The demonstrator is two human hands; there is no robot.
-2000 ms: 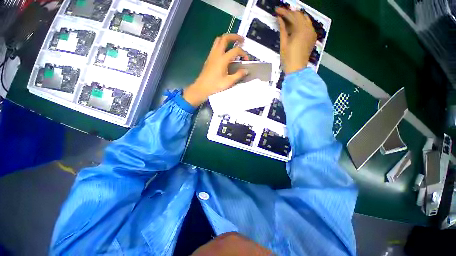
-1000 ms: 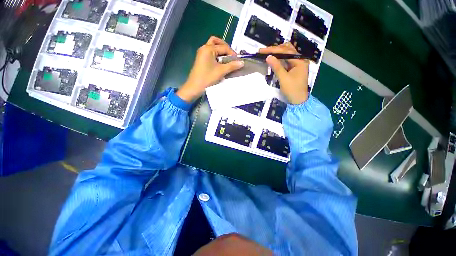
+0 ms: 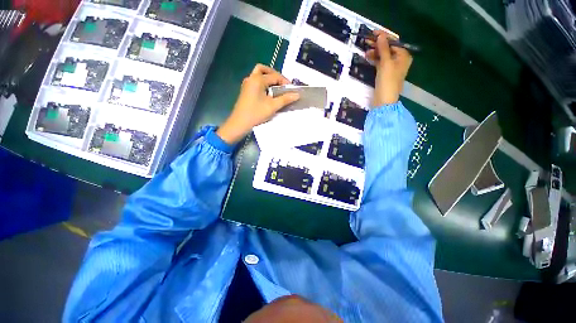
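My left hand (image 3: 258, 101) holds the grey-brown adhesive pad sheet (image 3: 309, 97) with its white backing paper (image 3: 297, 129) hanging below, over the tray. My right hand (image 3: 391, 65) holds dark tweezers (image 3: 403, 45), with their tips over a black circuit board (image 3: 364, 36) in the right column near the tray's top. Any piece at the tips is too small to tell. The white blister tray (image 3: 258, 180) holds black boards in two columns; the sheet and backing hide some left-column pockets.
Stacked white trays (image 3: 179, 107) with silvery boards stand at left. White waste lattice (image 3: 418, 142) lies right of the tray. Spare adhesive sheets (image 3: 466, 165) stand and lie further right on the green mat (image 3: 284, 217). Grey stacked items (image 3: 548, 53) are at the upper right.
My right hand with the tweezers has moved from the sheet up to a board near the tray's top right. My left hand still holds the sheet, slightly lower in view.
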